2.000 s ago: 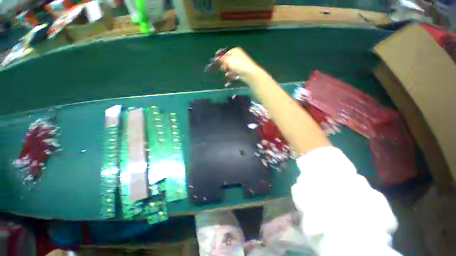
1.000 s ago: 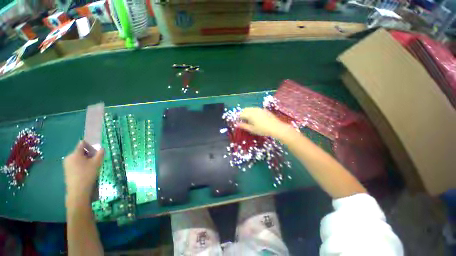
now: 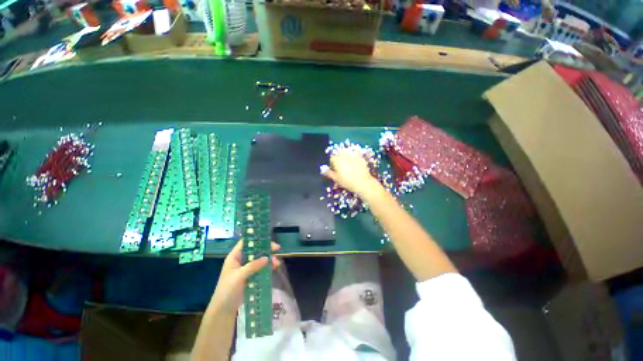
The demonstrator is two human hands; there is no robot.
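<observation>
My left hand (image 3: pixel 243 271) holds a green PCB panel strip (image 3: pixel 258 300) upright in the view, its upper end over the lower left of the black sheet (image 3: pixel 292 176). My right hand (image 3: pixel 350 171) is in the pile of red connector cables (image 3: pixel 343 201) with white tips, right of the black sheet. Its fingertips are partly hidden among the cables, so I cannot tell if it grips one. Several more green PCB strips (image 3: pixel 185 183) lie fanned left of the black sheet.
A smaller red cable pile (image 3: pixel 63 168) lies far left. A small board with cables (image 3: pixel 271 95) lies beyond the sheet. Red bubble wrap (image 3: pixel 444 155) lies right of the cable pile, beside an open brown carton (image 3: pixel 571 169). Another carton (image 3: pixel 317 34) stands on the raised shelf.
My left hand has put down the pale grey strip, moved right and taken hold of a green PCB strip. My right hand stays at the cable pile. The view has shifted slightly.
</observation>
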